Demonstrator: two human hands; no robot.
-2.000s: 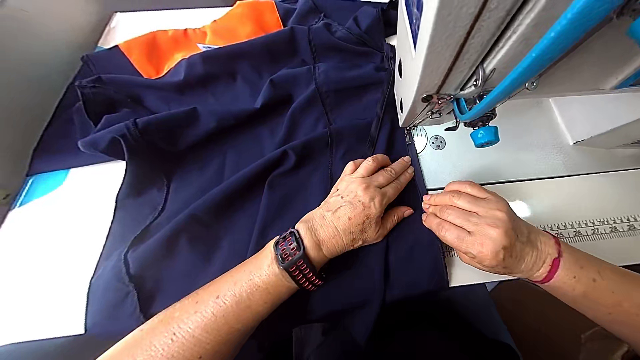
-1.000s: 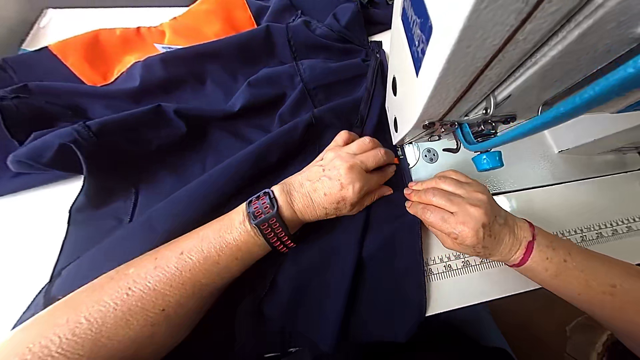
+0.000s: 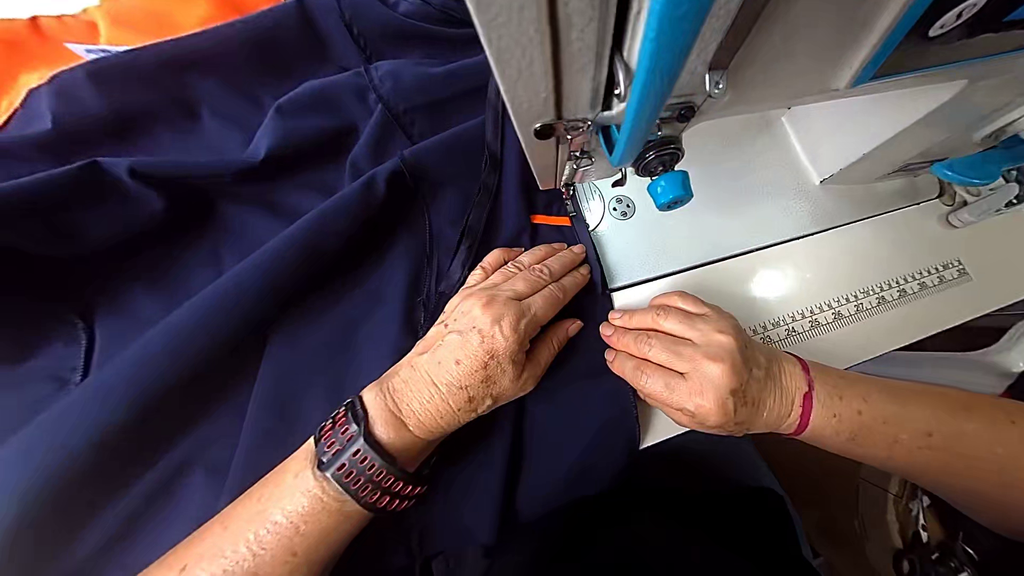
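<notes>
A navy fabric garment (image 3: 320, 264) lies spread over the sewing machine bed, its right edge running under the presser foot (image 3: 569, 192). My left hand (image 3: 496, 336), with a watch band on the wrist, rests flat on the cloth just below the foot, fingers extended toward the edge. A short orange strip (image 3: 550, 220) shows on the navy cloth between my fingertips and the foot. My right hand (image 3: 688, 364) pinches the garment's right edge between thumb and fingers, beside my left fingertips. The needle itself cannot be made out.
The sewing machine head (image 3: 552, 80) stands above the cloth, with a blue knob (image 3: 670, 190) right of the foot. A printed ruler scale (image 3: 864, 308) runs along the machine's front table. Orange fabric (image 3: 40, 48) lies at the upper left.
The orange strip now shows below the foot, where my left fingers were a second ago. My left hand has moved back from the foot along the edge. The view has shifted.
</notes>
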